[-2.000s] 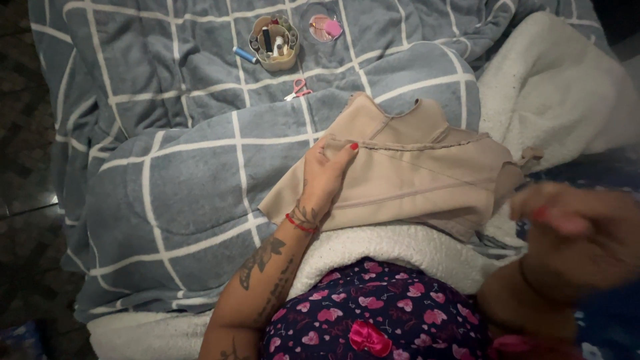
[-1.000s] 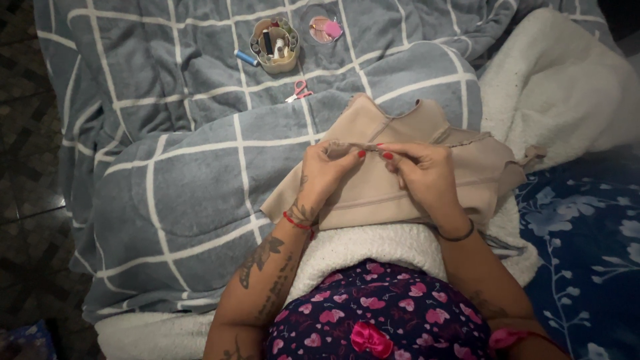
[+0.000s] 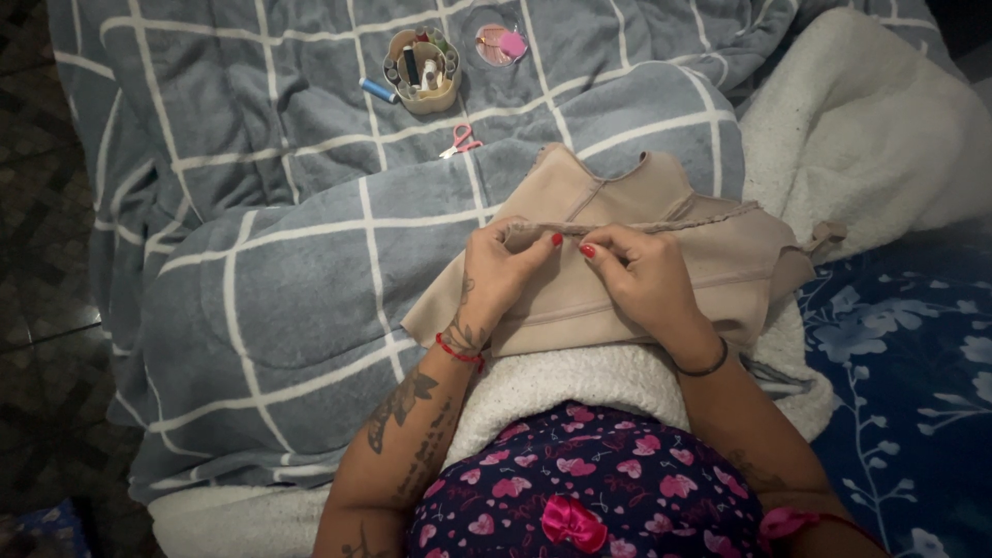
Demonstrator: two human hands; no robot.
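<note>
A beige fabric garment (image 3: 558, 310) with stitched seams lies across my lap, over the grey blanket. My left hand (image 3: 508, 260) pinches its raised seam between thumb and fingers. Close to its right, my right hand (image 3: 643, 271) has thumb and index finger together at the same seam. A needle or thread between the fingertips is too small to tell. Beyond the garment lie small pink-handled scissors (image 3: 462, 142). Farther off stand a scalloped container (image 3: 430, 102) of thread spools, a blue thread spool (image 3: 378, 90) beside it, and a round clear case (image 3: 496, 45) with pins or needles and a pink piece.
The grey blanket (image 3: 302, 287) with white grid lines covers my legs in soft folds. White fleece (image 3: 860, 132) is bunched at the right, above a blue floral cloth (image 3: 891, 349). Dark tiled floor (image 3: 46, 325) shows at the left edge.
My right hand, raised and blurred at the right two seconds ago, has come in to the seam beside my left hand. The left hand has stayed on the garment.
</note>
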